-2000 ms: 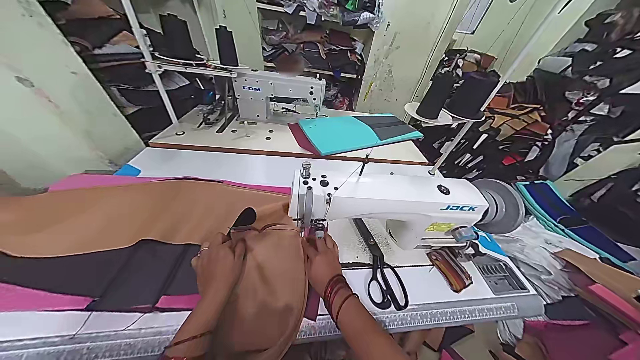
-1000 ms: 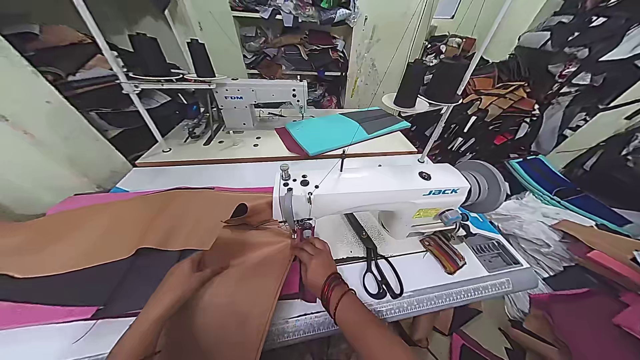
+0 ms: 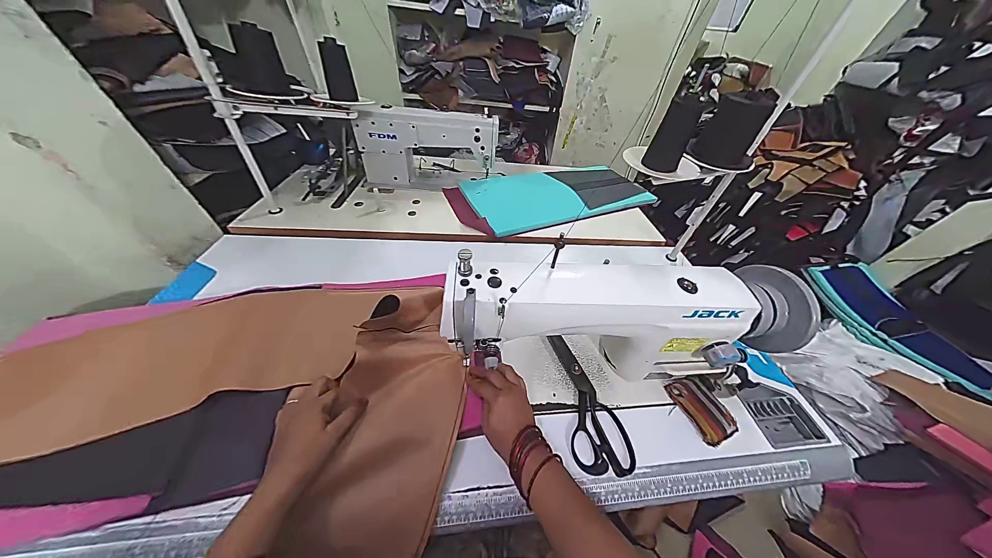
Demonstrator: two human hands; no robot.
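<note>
A white Jack sewing machine (image 3: 589,302) stands on the white table, its needle area over the right edge of a tan panel (image 3: 395,434) that looks like leather or fabric. My left hand (image 3: 314,422) lies on the tan material left of the needle, thumb and fingers pinching a fold near its edge. My right hand (image 3: 500,395), with red bangles at the wrist, has its fingertips at the presser foot, on the seam edge and a maroon piece; their exact hold is partly hidden. Dark and pink layers (image 3: 77,521) lie under the tan piece.
Black-handled scissors (image 3: 601,434) lie right of my right hand, beside a striped pouch (image 3: 701,411). A ruler strip (image 3: 697,484) runs along the table's front edge. Behind stands an FDM machine (image 3: 426,143) with turquoise pieces (image 3: 527,201). Black thread cones (image 3: 732,128) stand at the right.
The tan material has shifted at the needle, and its front part hangs straighter. My left hand, lying flatter on the panel a second ago, now has its fingers bunched at a fold. My right hand stays beside the presser foot.
</note>
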